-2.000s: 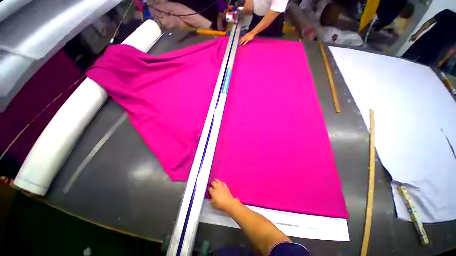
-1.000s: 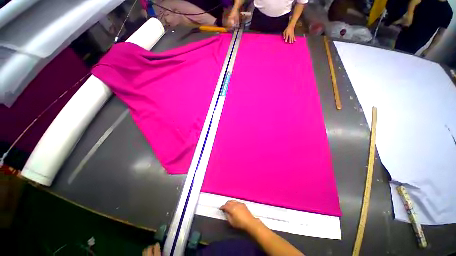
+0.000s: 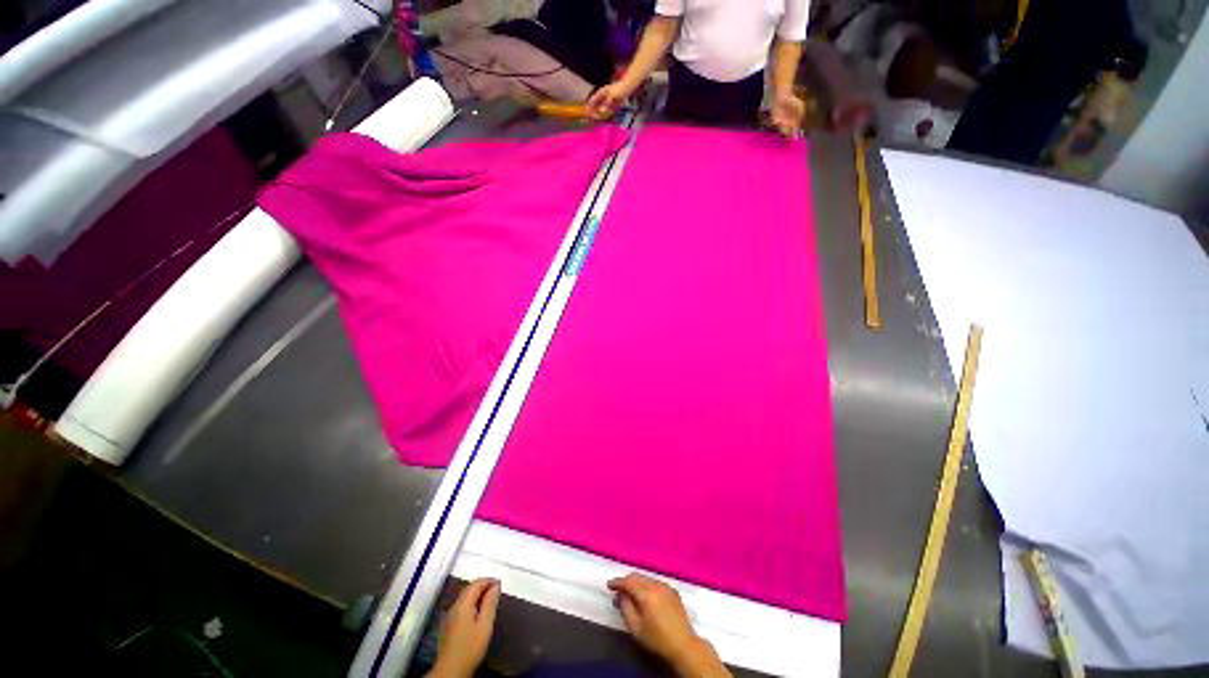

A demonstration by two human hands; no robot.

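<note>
Bright pink fabric (image 3: 676, 358) lies flat right of a silver-white rail (image 3: 511, 378); a loose, folded part lies left of it. A white paper strip (image 3: 756, 633) shows under the fabric's near edge. My left hand (image 3: 467, 628) is at the bottom, just right of the rail, over the strip's left end, fingers together. My right hand (image 3: 652, 615) is over the strip, fingers bent, thumb and forefinger close together. Whether either hand pinches the paper cannot be told. Both forearms are cut off by the bottom edge.
A person in a light shirt (image 3: 723, 33) stands at the far edge, hands near the fabric's far edge. A thick white roll (image 3: 186, 325) lies at left. Two wooden rulers (image 3: 944, 497) (image 3: 866, 245), large white sheets (image 3: 1074, 358) and a patterned tube (image 3: 1051, 612) lie at right.
My right hand has moved from the fabric's near edge onto the white strip. My left hand has come in beside the rail. The other person's hands have shifted, and the view has moved slightly.
</note>
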